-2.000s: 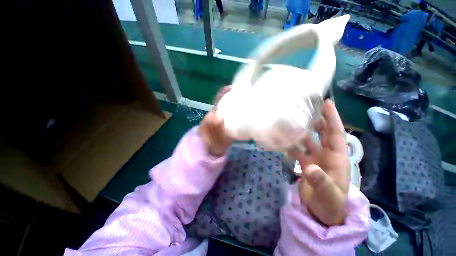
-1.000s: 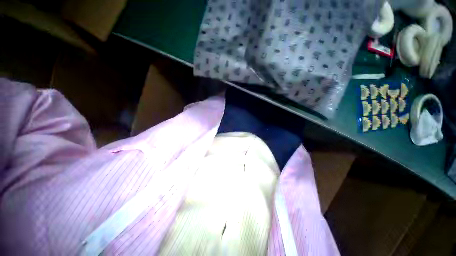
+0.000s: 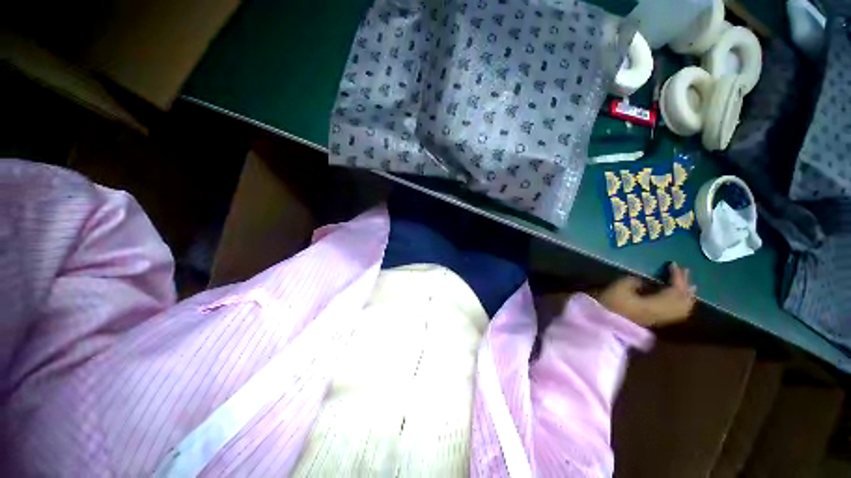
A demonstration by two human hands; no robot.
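My right hand is at the bench's front edge, below the sticker sheet. Its fingers look apart and I see nothing in it. My left hand is out of the picture; only its pink striped sleeve shows at the left. The printed grey bag lies flat on the green bench. The blue sticker sheet with gold-tan shapes lies to its right. A white ring, perhaps a tape roll, stands beside the sheet with a crumpled white cloth in it. No headphones show.
Several cream ear pads lie at the upper right. A red tube and a thin pale stick lie near the bag. Another printed bag and dark plastic are at the far right. Brown cartons stand left of and below the bench.
The headphones held in both hands 2.0 s ago are out of view. The view has tipped down to my smock. My right hand has come into view at the bench edge since 1.0 s ago.
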